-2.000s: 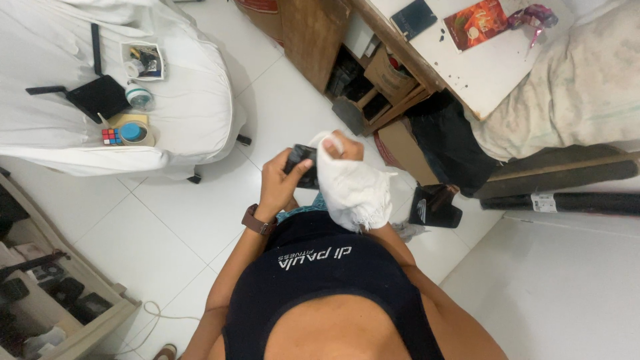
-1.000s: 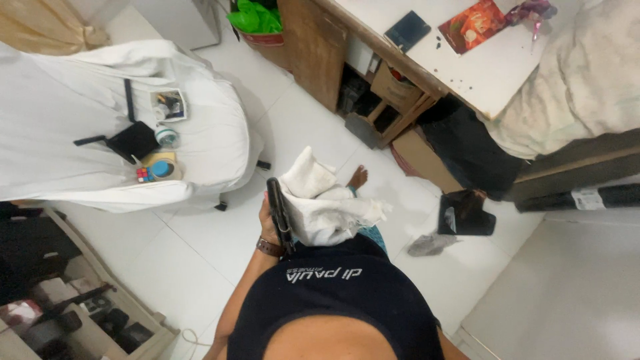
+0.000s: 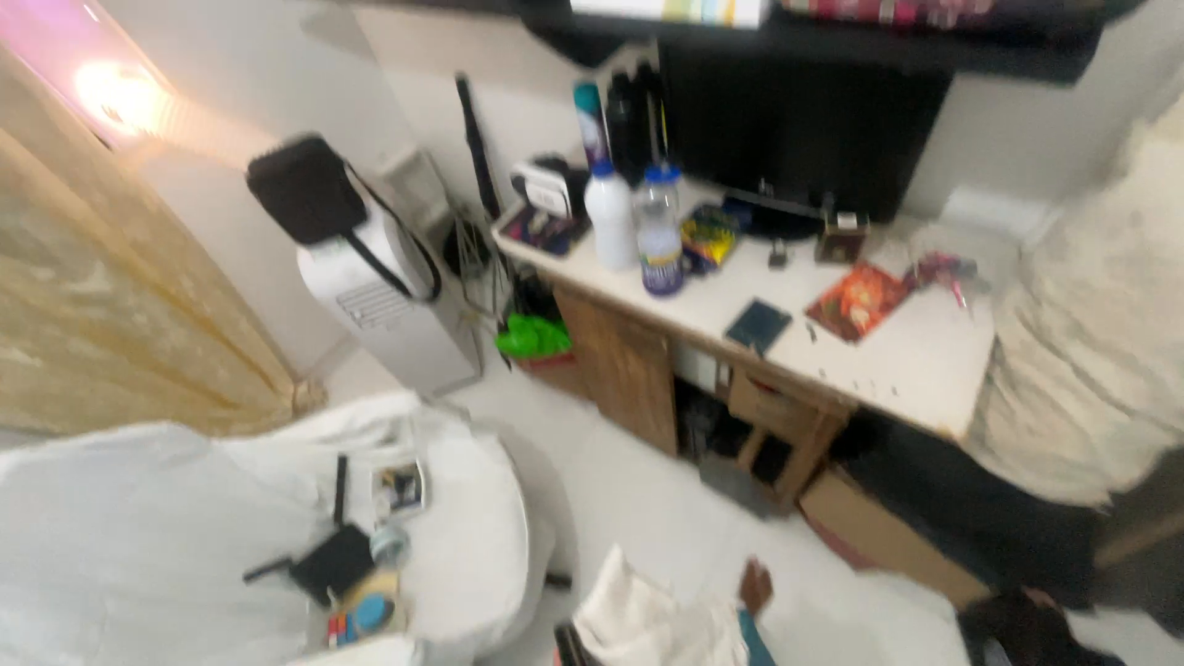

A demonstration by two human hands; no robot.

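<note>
At the bottom edge of the head view, a white cloth (image 3: 634, 615) is partly in the frame, bunched up. Against its left side stands a dark flat object (image 3: 572, 645), cut off by the frame; I cannot tell what it is. Only a sliver of my left hand (image 3: 559, 659) shows at that object's left edge, closed on it. My right hand is not visible; the cloth or the frame edge hides it. To the right of the cloth are a bare foot (image 3: 756, 587) and a bit of teal fabric (image 3: 754, 640).
Ahead is a white-topped desk (image 3: 902, 393) with a monitor (image 3: 800, 129), bottles (image 3: 610, 215) and a red packet (image 3: 858, 301). At left a white-covered chair (image 3: 472, 518) holds a black strapped item (image 3: 333, 562) and a small tray (image 3: 400, 488). A cardboard box (image 3: 888, 536) lies at right.
The view has tilted up strongly towards the desk and wall. Two seconds ago both hands showed, the right one in the cloth; one second ago the right was hidden.
</note>
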